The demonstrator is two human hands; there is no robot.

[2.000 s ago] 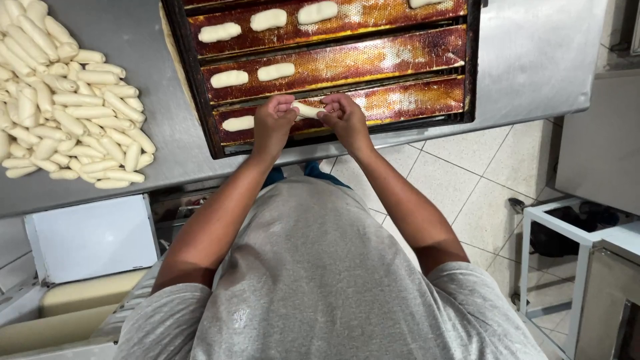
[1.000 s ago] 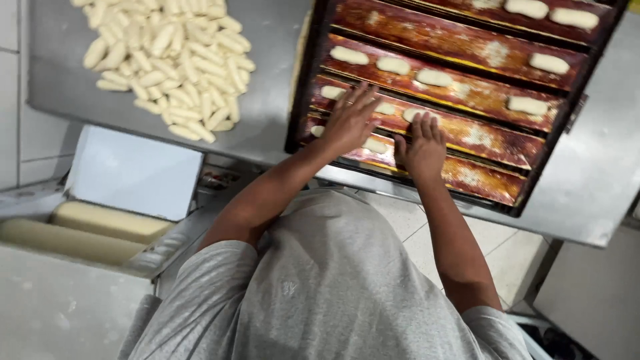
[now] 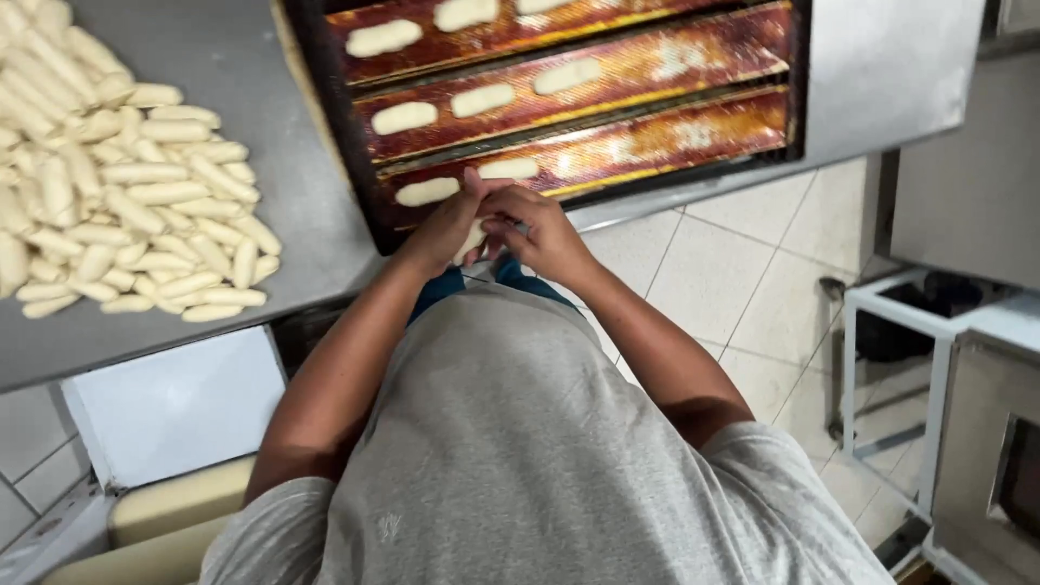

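Observation:
My left hand [image 3: 451, 223] and my right hand [image 3: 540, 231] meet just off the near edge of a baking tray with long channels [image 3: 666, 150]. Between them is a piece of dough [image 3: 473, 240], which lies against my left palm with my right fingers on it; the hands partly cover it. Two flattened dough pieces, one [image 3: 427, 192] at the left and one [image 3: 509, 169] beside it, lie in the nearest channel, just beyond my fingers. Three more rest in the channel behind. To the left, a large heap of dough rolls [image 3: 138, 195] sits on the metal table [image 3: 313, 276].
Below the table at the left is a machine with a white panel [image 3: 179, 406] and pale rollers [image 3: 179, 496]. A white metal frame [image 3: 894, 309] stands on the tiled floor [image 3: 715, 252] at the right. The table's near edge runs close to my body.
Both hands have come off the tray and drawn together near my body, with a dough piece now between them. The view has swung noticeably.

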